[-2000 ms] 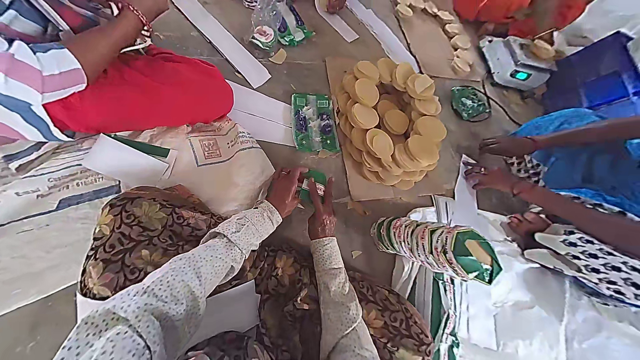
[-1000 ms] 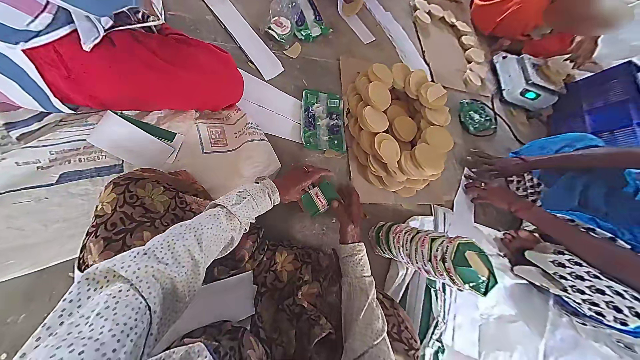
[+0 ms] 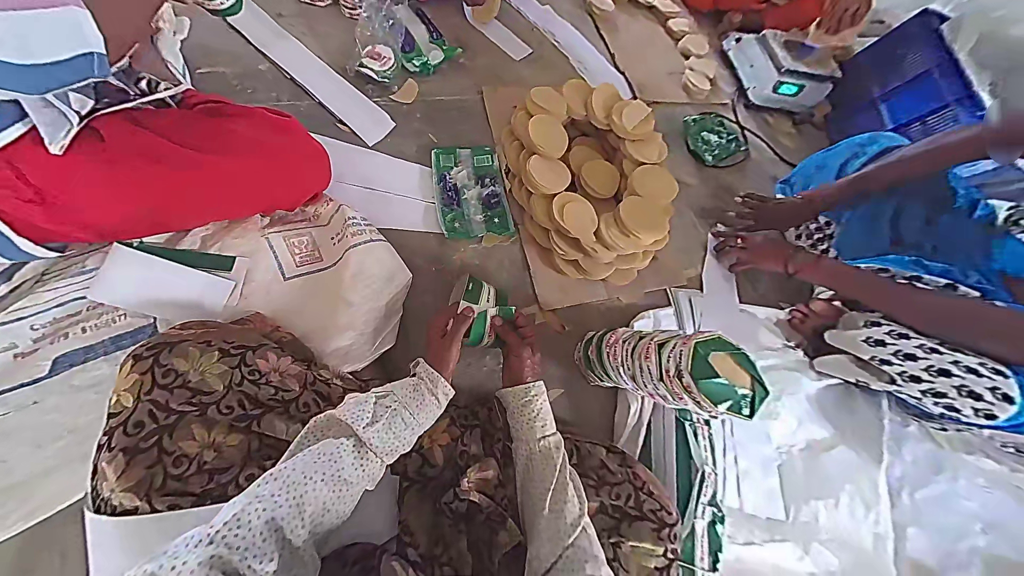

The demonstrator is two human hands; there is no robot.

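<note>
Above my lap, my left hand (image 3: 450,336) grips the left side of a small green and white printed packet (image 3: 478,310). My right hand (image 3: 518,344) holds its right edge, with thumb and fingers on a green part. Beyond my hands, many round tan discs (image 3: 596,178) lie heaped in a ring on a brown cardboard sheet (image 3: 552,294). A flat green printed packet (image 3: 472,192) lies just left of the discs. To the right of my right hand, a row of green and white printed packets (image 3: 672,368) lies stacked on its side.
A co-worker's hands (image 3: 760,240) rest on a white paper strip (image 3: 720,276) at right. Another person's red-clothed leg (image 3: 160,168) is at left, beside a printed white sack (image 3: 344,280). A digital scale (image 3: 780,76) and blue crate (image 3: 912,88) stand at upper right.
The green packet between my hands has turned and shows a different side, with both my hands now close together on it.
</note>
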